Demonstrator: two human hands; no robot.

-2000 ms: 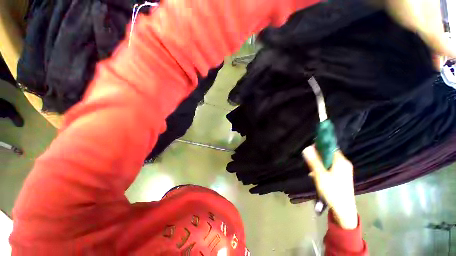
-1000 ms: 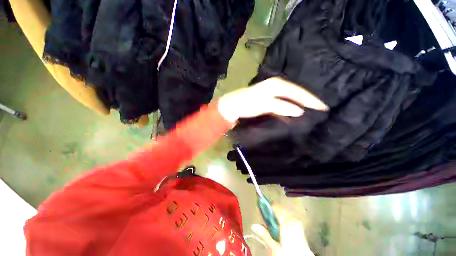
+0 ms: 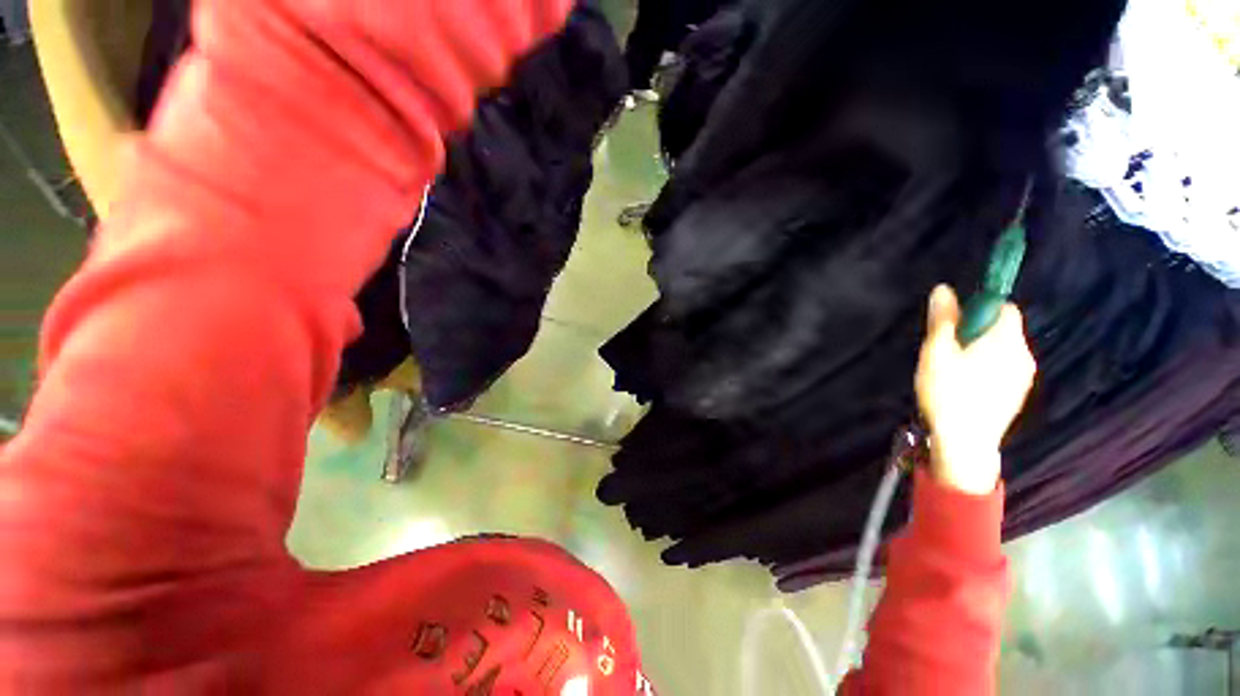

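Observation:
My right hand is closed around the green air blow gun. Its thin nozzle points up against the black skirt hanging at the right. The silver hose coupler shows at my wrist, and a clear-white air hose hangs down from it. My left arm, in a red sleeve, runs up past the top edge of the picture; my left hand is out of view. The black cloth spreads wide at the upper right.
More black garments hang at the left, with a pale tag string and mustard cloth beside them. White lacy cloth is at the upper right. A thin metal crossbar runs low between the rows. Burgundy edges show at the right.
My left hand has gone from in front of the black cloth to beyond the top edge. My right hand has moved up and right with the gun. White lacy cloth has appeared at the upper right.

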